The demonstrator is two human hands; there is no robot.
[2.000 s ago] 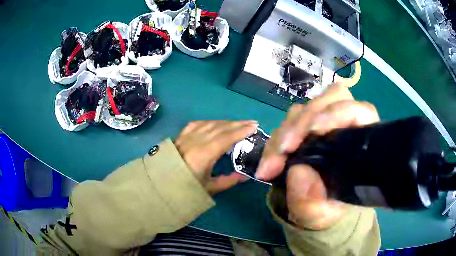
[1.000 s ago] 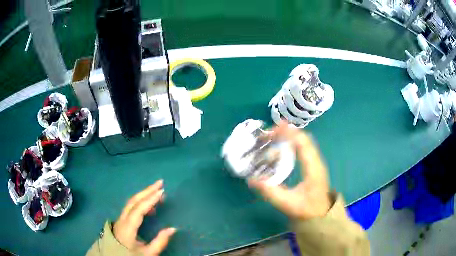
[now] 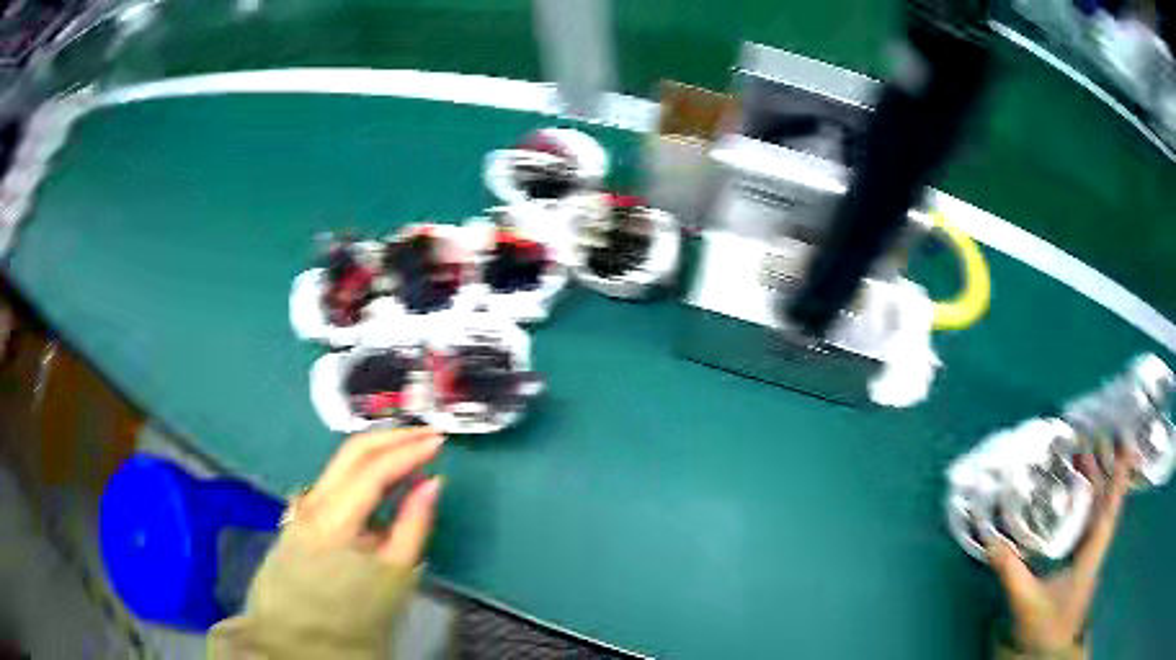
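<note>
Several white shell units (image 3: 475, 377) with dark parts and red wires stand in a group at left centre. My left hand (image 3: 368, 496) is empty, thumb and fingers apart, just at the near edge of the lower right unit; whether it touches is unclear. At the right, my right hand (image 3: 1060, 567) has thumb and fingers around the near side of a blurred white shell unit (image 3: 1019, 487), beside the stacked units (image 3: 1132, 419). The black electric screwdriver (image 3: 883, 181) hangs in front of the screw feeder (image 3: 774, 303), out of my hands.
A small brown cardboard box (image 3: 693, 114) stands left of the feeder. A crumpled white tissue or cloth (image 3: 909, 348) and a yellow tape ring (image 3: 970, 277) are at its right. A grey post (image 3: 574, 52) rises behind the bench. A blue stool (image 3: 161, 542) is at lower left.
The view has swung left. My right hand has carried the shell unit right, up to the stack. My left hand has moved left to the red-wired units. The screwdriver was released earlier and still hangs.
</note>
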